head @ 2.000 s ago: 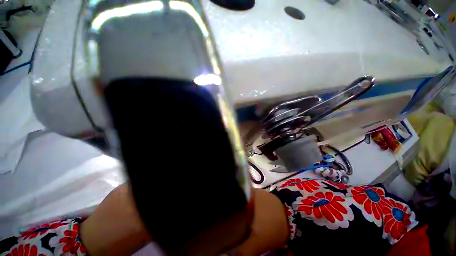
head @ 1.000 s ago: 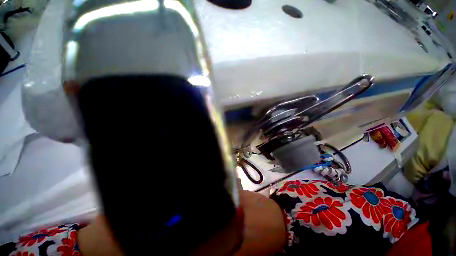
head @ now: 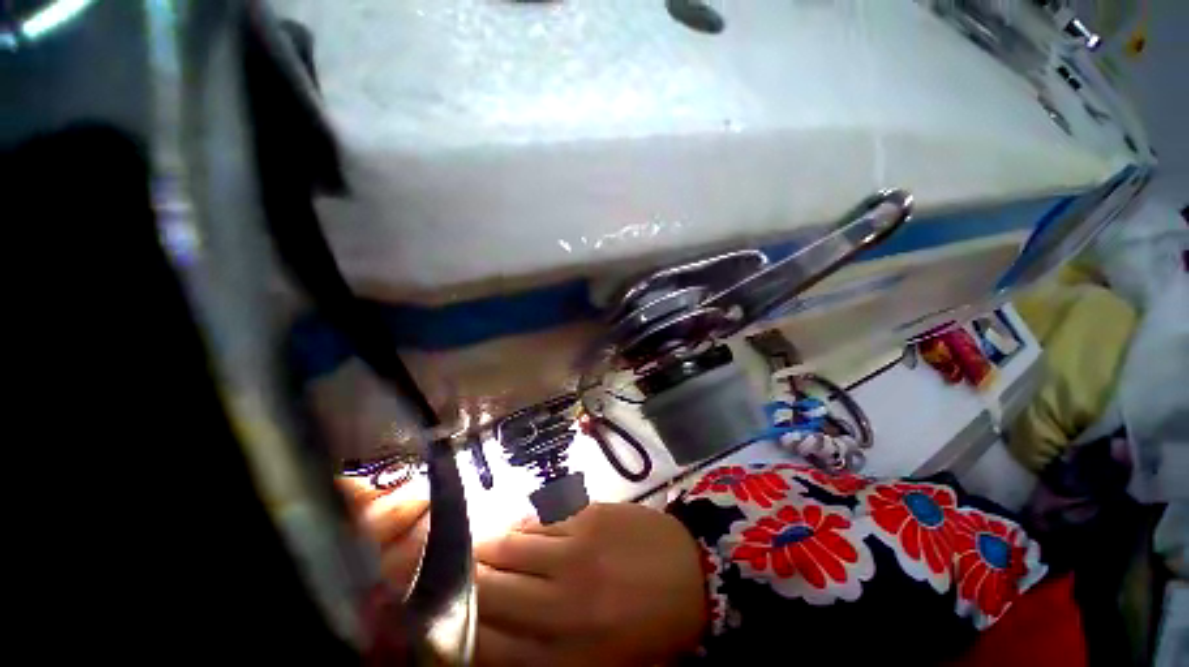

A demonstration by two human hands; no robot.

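The white sewing machine head (head: pixel 626 117) with a blue stripe crosses the upper view. My right hand (head: pixel 587 580) lies beside the brightly lit needle area, fingers pointing left. A few fingers, apparently of my left hand (head: pixel 391 515), show just left of it, mostly hidden behind a dark, shiny curved guard (head: pixel 450 547). Glare hides whatever lies under the fingertips, so I cannot tell what either hand holds. The round metal tension assembly (head: pixel 678 319) sits on the machine face above my right hand.
A dark looped handle (head: pixel 619 446) lies near the needle area. A blue and white bundle (head: pixel 815 430) lies under the machine arm. Red and gold spools (head: pixel 958 354) sit in a tray at right. Yellowish fabric (head: pixel 1076 365) is beyond. A large dark blurred shape (head: pixel 117 391) blocks the left.
The large dark shape has shifted left across the view, uncovering the lit needle area and the fingers. The machine and my right sleeve appear slightly further left.
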